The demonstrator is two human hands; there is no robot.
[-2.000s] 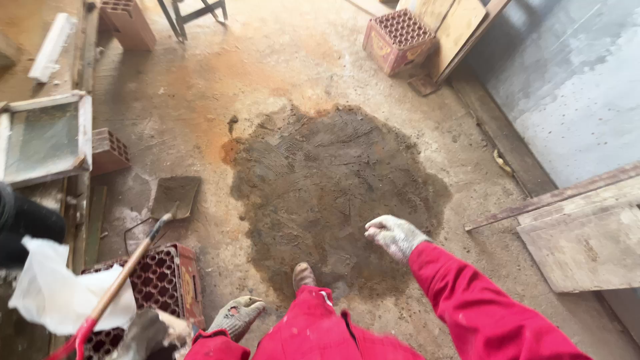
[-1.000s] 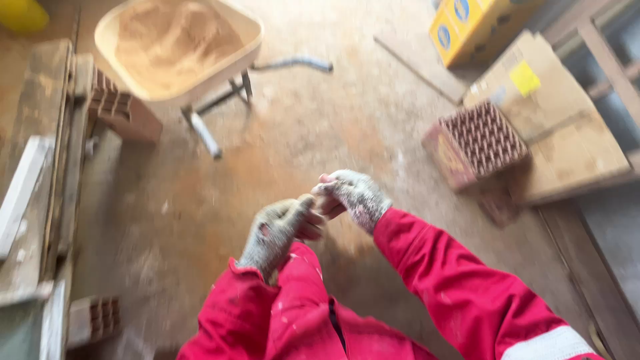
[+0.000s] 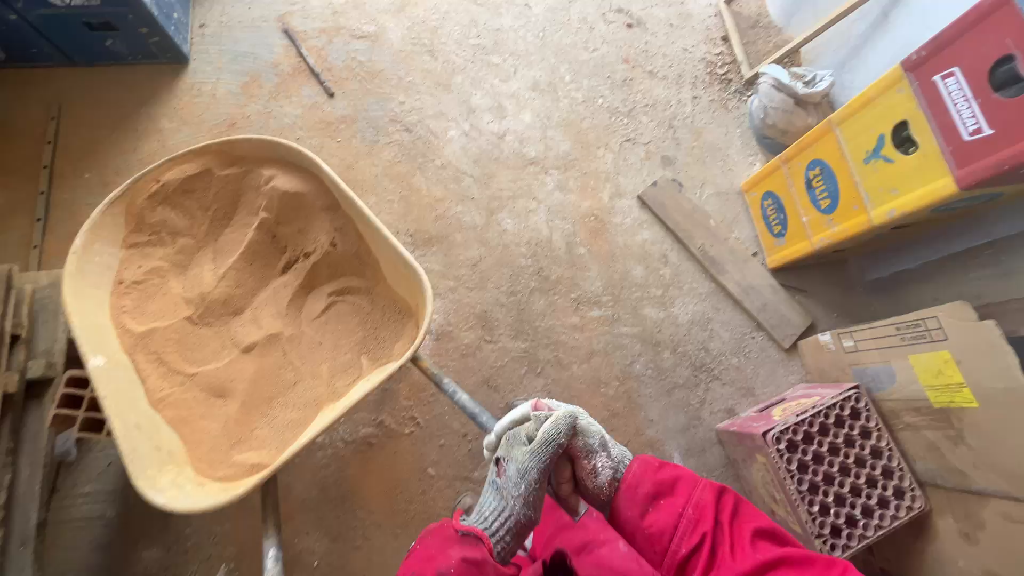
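My left hand (image 3: 516, 472) and my right hand (image 3: 592, 456), in worn grey-white knit gloves with some bare finger showing, are clasped together at the lower middle. No tool shows between them, though the inner fingers are hidden. To their left stands a cream wheelbarrow tray (image 3: 88, 336) filled with fine orange-brown sand (image 3: 256, 320). One of its metal handles (image 3: 454, 392) runs down toward my gloves and passes behind them; another metal bar (image 3: 272, 528) shows below the tray.
A maroon crate (image 3: 848, 472) stands beside flattened cardboard (image 3: 960, 432) at lower right. Yellow and red crates (image 3: 864, 168), a wooden board (image 3: 724, 260) and a tied bag (image 3: 788, 104) lie farther up. Blue crates (image 3: 144, 32) stand at upper left, a hollow clay brick (image 3: 78, 404) by timber at left.
My hands, apart two seconds ago over the wet grey patch, have come together and are now clasped. The view has shifted forward to the wheelbarrow, and the patch is out of sight.
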